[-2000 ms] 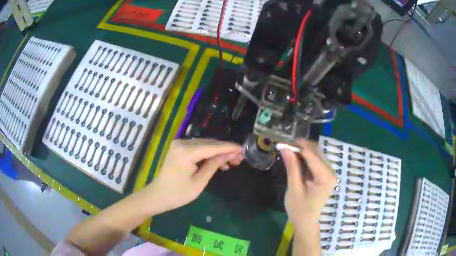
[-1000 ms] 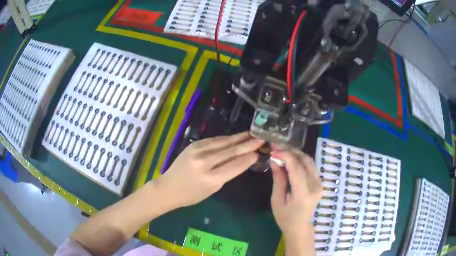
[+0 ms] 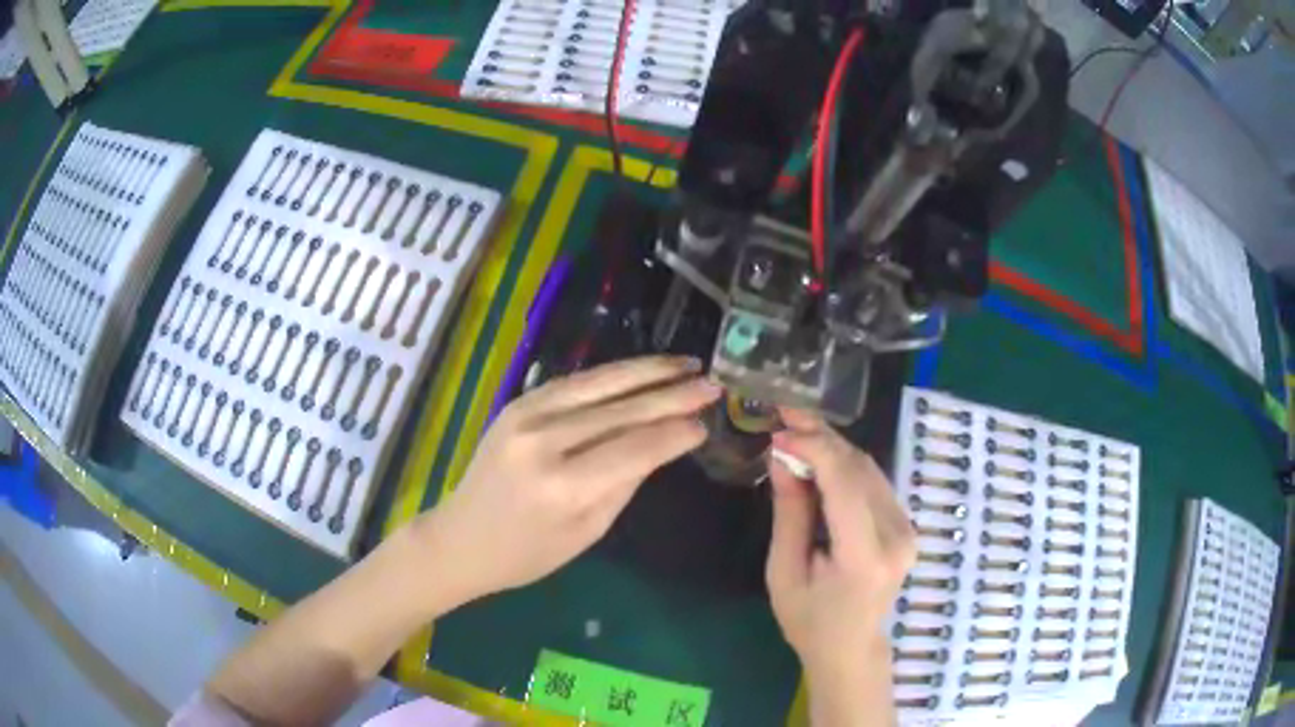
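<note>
The black test fixture (image 3: 852, 185) stands at the centre, with its clear pressing plate (image 3: 793, 372) above the round test socket (image 3: 750, 415). My left hand (image 3: 575, 455) is at the socket's left side, fingertips close to it; whether they hold a part cannot be seen. My right hand (image 3: 841, 533) is at the socket's right, thumb and forefinger pinched on a small white piece (image 3: 791, 462). No part can be made out on the socket between my fingertips.
White foam parts trays with rows of dark strips lie left (image 3: 313, 334), far left (image 3: 93, 284), right (image 3: 1015, 554), far right (image 3: 1219, 618) and behind (image 3: 597, 54). A purple stick (image 3: 528, 341) lies left of the fixture. A green label (image 3: 619, 692) is at the front edge.
Both hands first closed in over the socket. Since then my left hand has drawn back slightly left, showing more of the socket. My right hand keeps the white piece.
</note>
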